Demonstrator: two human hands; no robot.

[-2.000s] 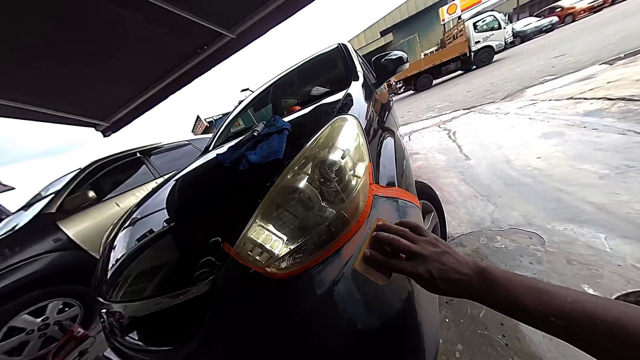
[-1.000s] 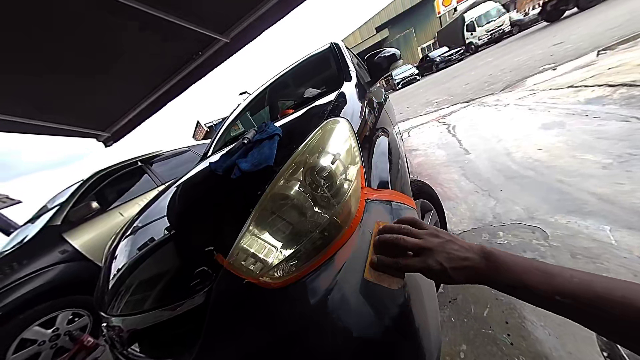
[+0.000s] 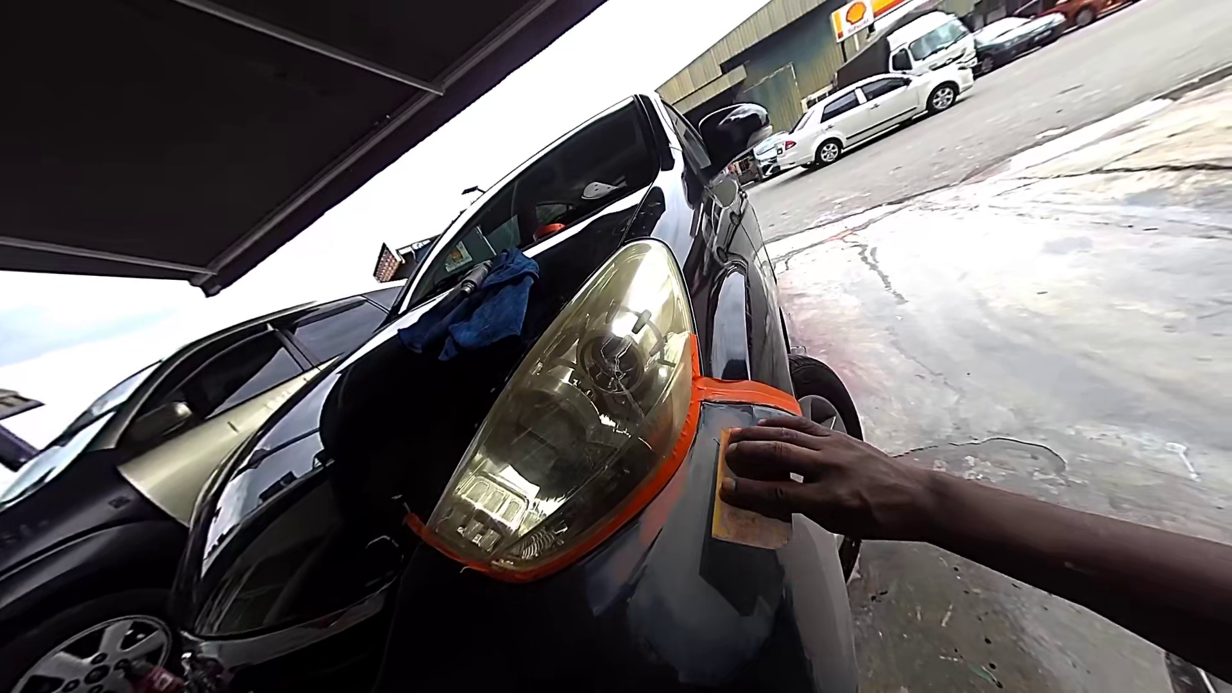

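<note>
My right hand (image 3: 818,476) lies over an orange-brown flat sanding pad (image 3: 751,534), fingers across its face, pressing it against the dull grey patch of the black car's bumper (image 3: 664,597). The pad sits just right of the yellowed headlight (image 3: 577,414). Orange masking tape (image 3: 664,481) runs along the headlight's lower and right edges, and another strip crosses above the grey patch, near my fingers. My left hand is out of the picture.
On the bonnet lies a blue cloth (image 3: 481,313) with a metal-ended tool (image 3: 474,278). A second dark car (image 3: 67,539) stands close at left. Wet concrete (image 3: 1001,337) stretches to the right, and a dark canopy (image 3: 241,115) hangs overhead.
My right hand has shifted slightly on the bumper, with the pad still under it. On the road behind, the yellow truck has left the view and a white sedan has come in.
</note>
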